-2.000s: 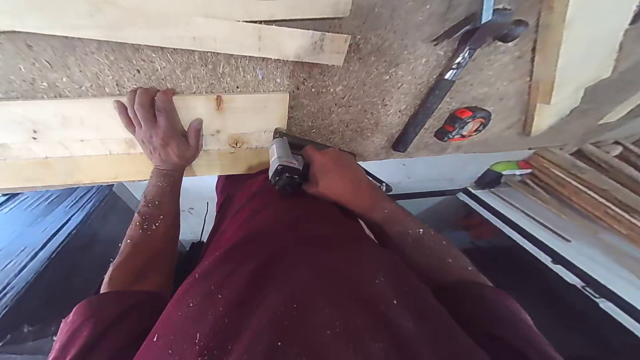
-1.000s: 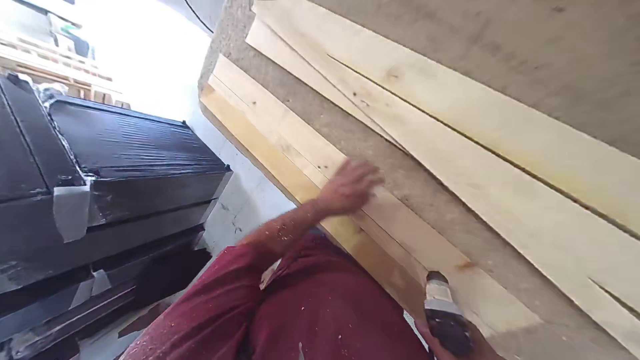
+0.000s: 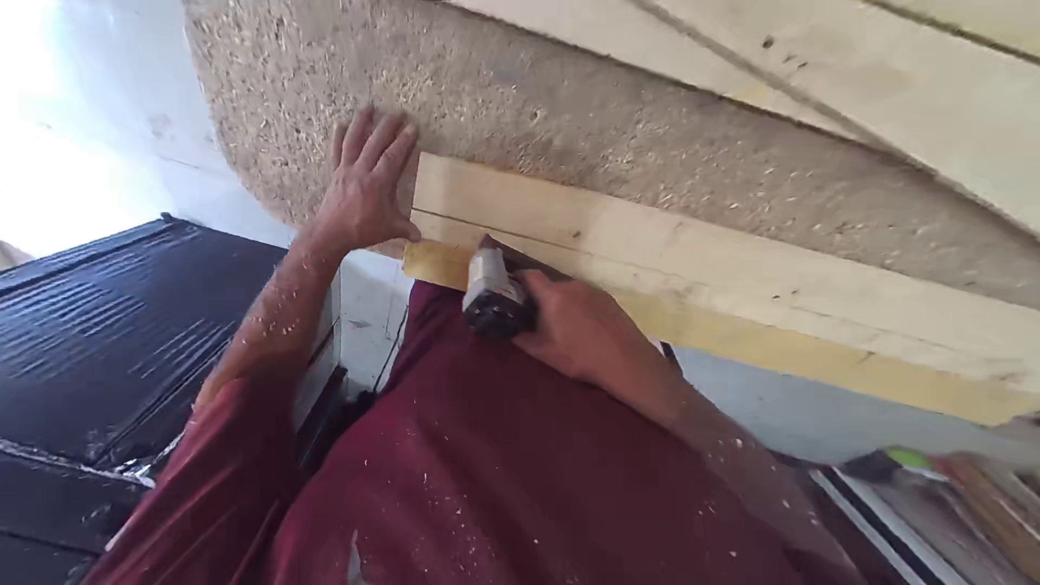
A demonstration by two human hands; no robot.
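Observation:
My left hand (image 3: 366,191) lies flat with spread fingers on the particle board top (image 3: 487,89), its thumb against the left end of a pale wooden board (image 3: 617,236). A power tool (image 3: 494,296) with a grey and black cylindrical body is gripped in my right hand (image 3: 577,329); it looks like a pneumatic nailer, though its type is not certain. The tool's dark part rests over the near edge of the board, close to the left end. Beneath that board runs a yellower strip of wood (image 3: 756,341) along the near side. My palm hides the tool's handle.
More pale planks (image 3: 877,73) lie across the far right of the particle board. A black-wrapped stack (image 3: 114,325) stands at lower left. The rounded corner of the top is at the left. Strips of wood (image 3: 987,496) and a green item (image 3: 906,457) are at lower right.
The view has shifted strongly toward the board's left end. My left hand, on the board in the earlier frames, is now beside its end. The tool is now at this left end, still in my right hand.

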